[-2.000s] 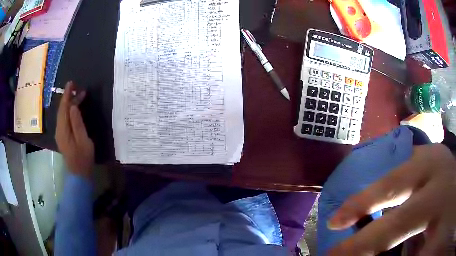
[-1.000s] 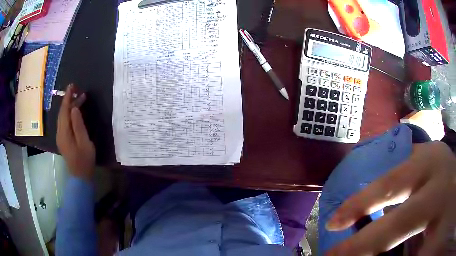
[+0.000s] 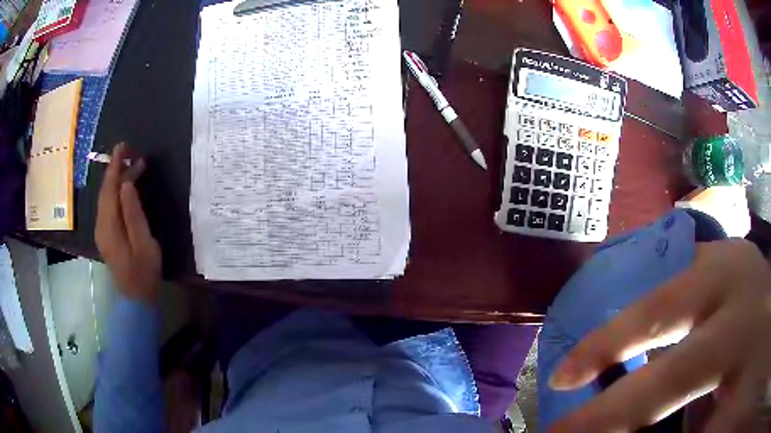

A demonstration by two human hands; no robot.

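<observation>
My left hand [image 3: 127,224] rests on the black left part of the desk, holding a small white stick, likely a cigarette [image 3: 100,157], between its fingers. My right hand [image 3: 676,330] is large and close to the camera at the lower right, cut off by the edge, fingers apart, with nothing seen in it. A stack of printed record sheets [image 3: 296,161] lies under a metal clip [image 3: 279,6] in front of me. A white pen with a dark grip [image 3: 445,110] lies between the sheets and the desktop calculator [image 3: 560,152].
At left lie a tan-orange envelope or notebook [image 3: 52,156] and pink papers [image 3: 89,38] on a blue folder. At right are an orange-red plastic item [image 3: 592,34], a black-and-red carton [image 3: 727,51] and a bottle with a green label [image 3: 717,161]. A grey drawer cabinet [image 3: 74,321] stands below left.
The view has shifted very slightly. Both hands and the desk items otherwise keep their places.
</observation>
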